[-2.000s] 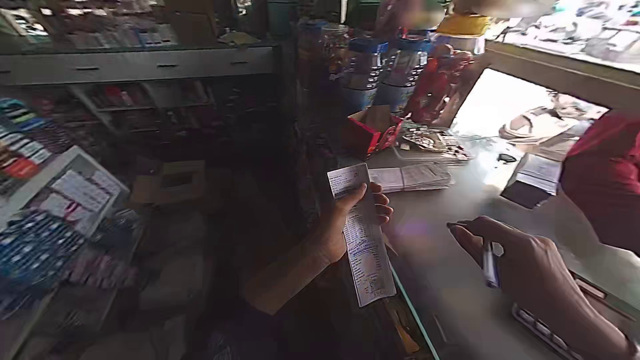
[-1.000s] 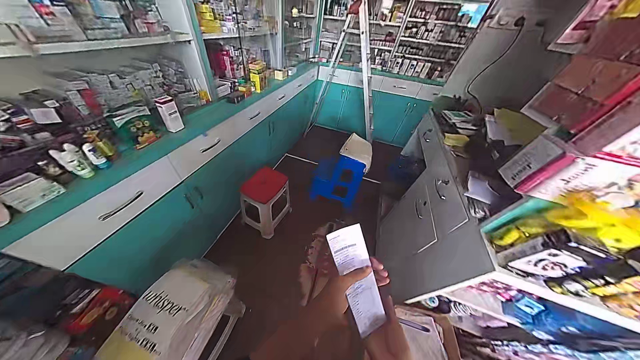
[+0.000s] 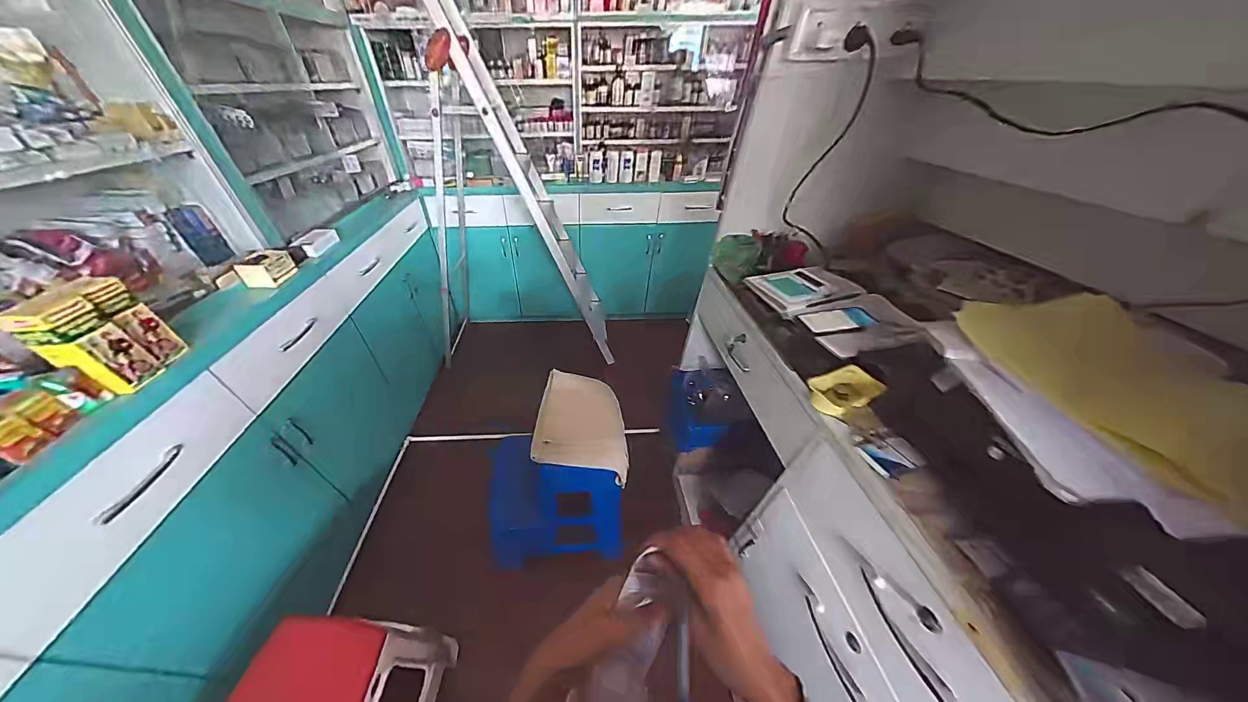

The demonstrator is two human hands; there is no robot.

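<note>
At the bottom centre, a strip of printed paper (image 3: 629,634) is curled between my two hands, which are blurred. My left hand (image 3: 580,639) grips it from the left side. My right hand (image 3: 712,585) lies over its top end from the right; a thin pen-like object (image 3: 683,648) shows below that hand, and its exact hold is hard to see. The lower part of the paper is partly hidden by my fingers. Just beyond my hands are blue plastic stools (image 3: 517,507) with a beige board or cloth (image 3: 582,421) on top.
A red-topped stool (image 3: 317,663) stands at lower left. Teal cabinets (image 3: 244,546) line the left and back, and an aluminium stepladder (image 3: 526,175) leans at the back. On the right, a counter (image 3: 790,380) holds papers, a yellow sheet (image 3: 1092,380) and notebooks. A black cable (image 3: 838,146) hangs above.
The view has turned from the front counter and moved along the aisle. The paper, held upright and flat a second ago, is now curled between both hands.
</note>
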